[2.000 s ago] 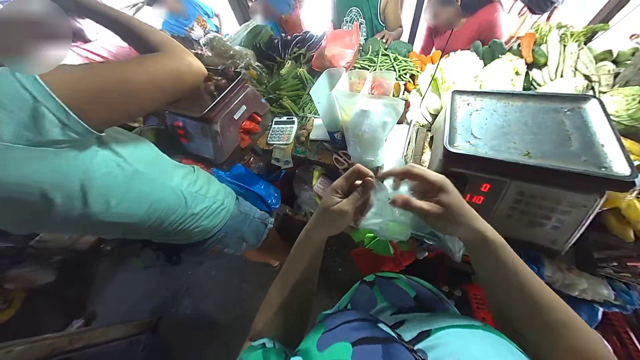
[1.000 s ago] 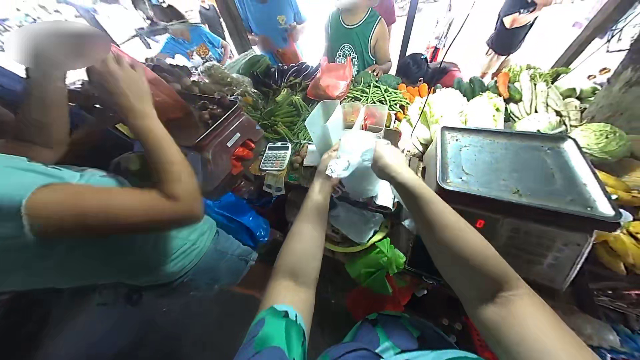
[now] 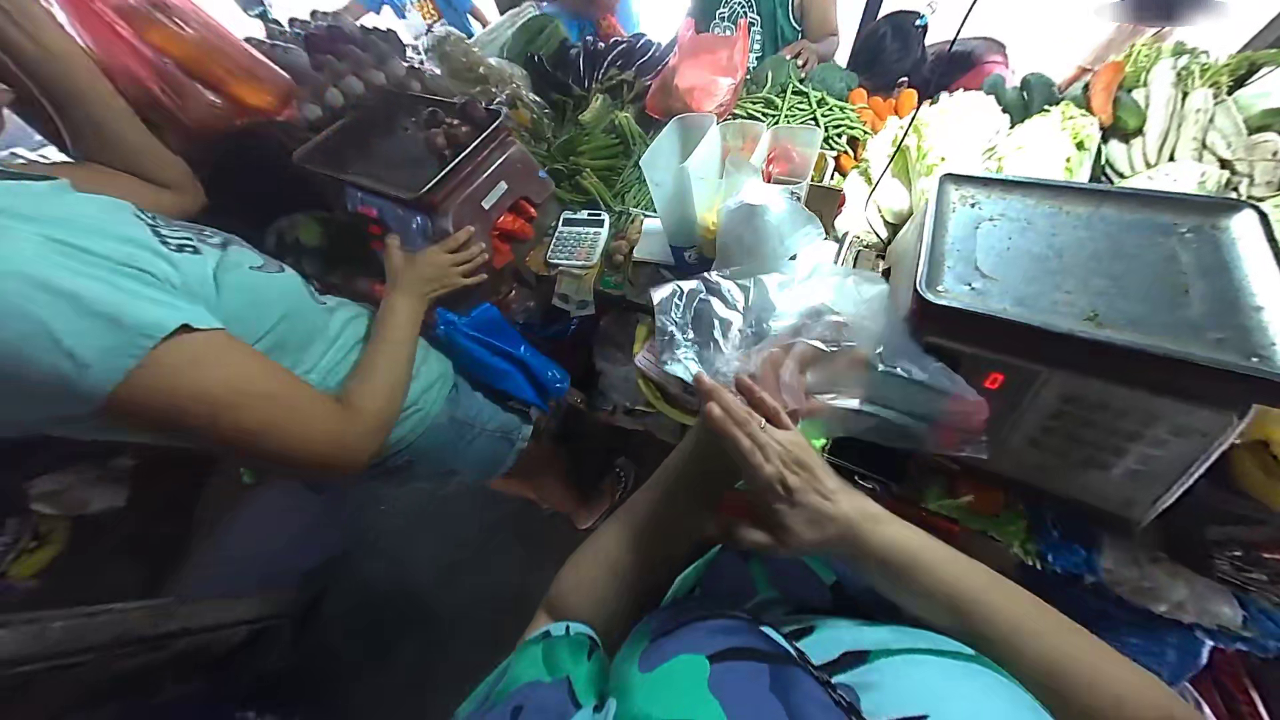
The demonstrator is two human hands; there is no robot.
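My right hand [image 3: 775, 470], a ring on one finger, lies flat against my left hand [image 3: 715, 440], which it mostly hides. Both are low in front of my body, fingers pointing up and away. A clear plastic bag [image 3: 720, 325] spreads just beyond the fingertips, blurred on its right side; whether either hand grips its edge cannot be seen. Behind it, whitish plastic bags [image 3: 765, 230] hang by translucent plastic containers [image 3: 680, 165]. A digital scale with a metal tray [image 3: 1100, 270] stands to the right, its red display lit. A calculator [image 3: 578, 240] lies left of the containers.
At left, a person in a light green shirt [image 3: 270, 300] has one hand by a second scale [image 3: 470, 190]. A blue plastic bag [image 3: 500, 355] lies beside that person. Green beans [image 3: 800, 105], Chinese cabbages [image 3: 940, 140] and carrots [image 3: 880, 105] are heaped at the back.
My hands have come down and back from near the containers, where they held a plastic bag. The neighbouring person's raised arm has lowered to the left scale. The view has tilted down.
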